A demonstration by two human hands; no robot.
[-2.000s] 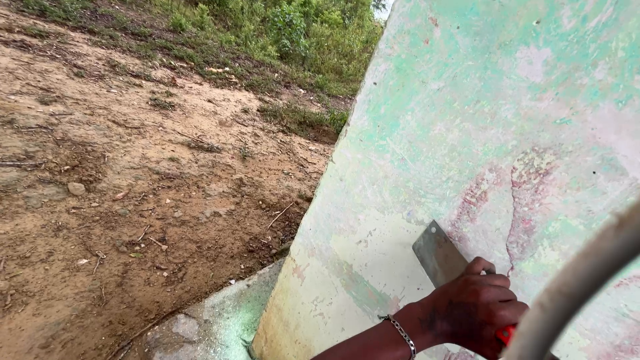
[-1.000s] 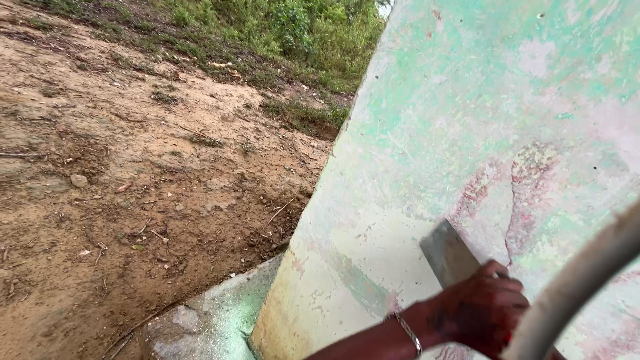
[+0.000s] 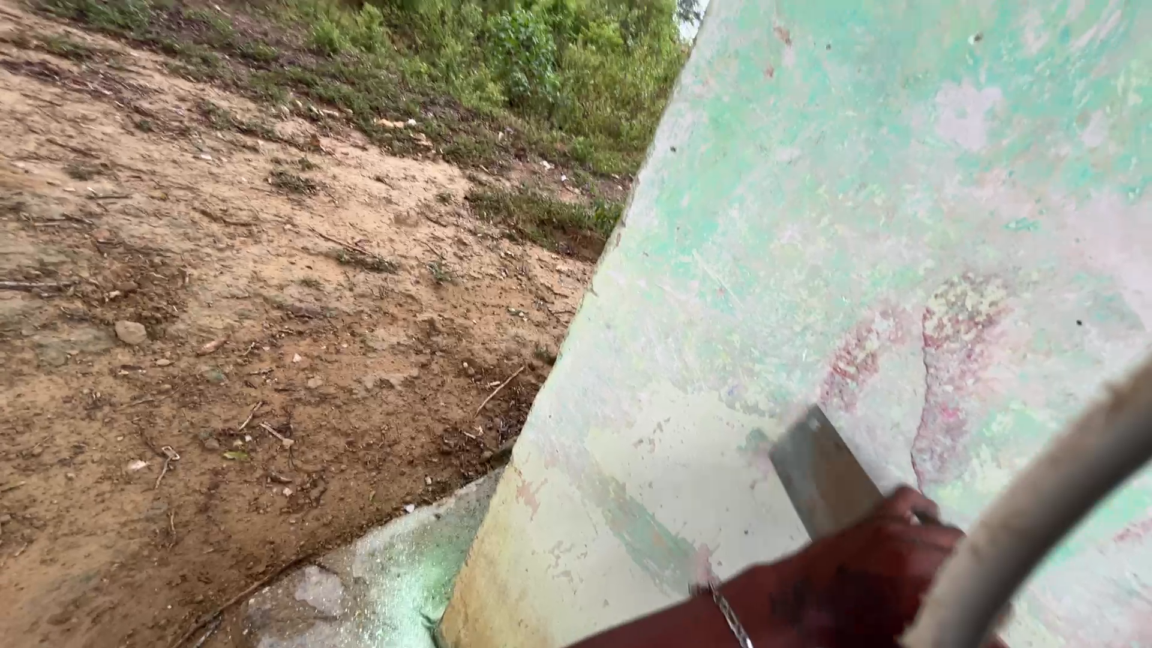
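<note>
My left hand (image 3: 864,576), with a metal chain bracelet at the wrist, is closed around a scraper at the lower right. The scraper's wide, flat metal blade (image 3: 823,472) points up and to the left from my fist and lies against the painted wall (image 3: 765,270). My fingers and the tool's handle are mostly hidden or blurred. Above the blade, the wall's mottled green and white paint has rough reddish patches and a crack (image 3: 920,405). Around and left of the blade, the surface is smoother and pale. My right hand is out of view.
A curved grey tube (image 3: 1044,513), blurred and close to the camera, crosses the lower right corner. At the wall's foot is a concrete ledge (image 3: 369,576) with green paint marks. Bare soil (image 3: 225,387) with twigs and stones slopes up to green bushes (image 3: 540,63).
My left hand and the scraper have shifted slightly to the right since the oldest frame. The red part of the handle seen in that frame no longer shows.
</note>
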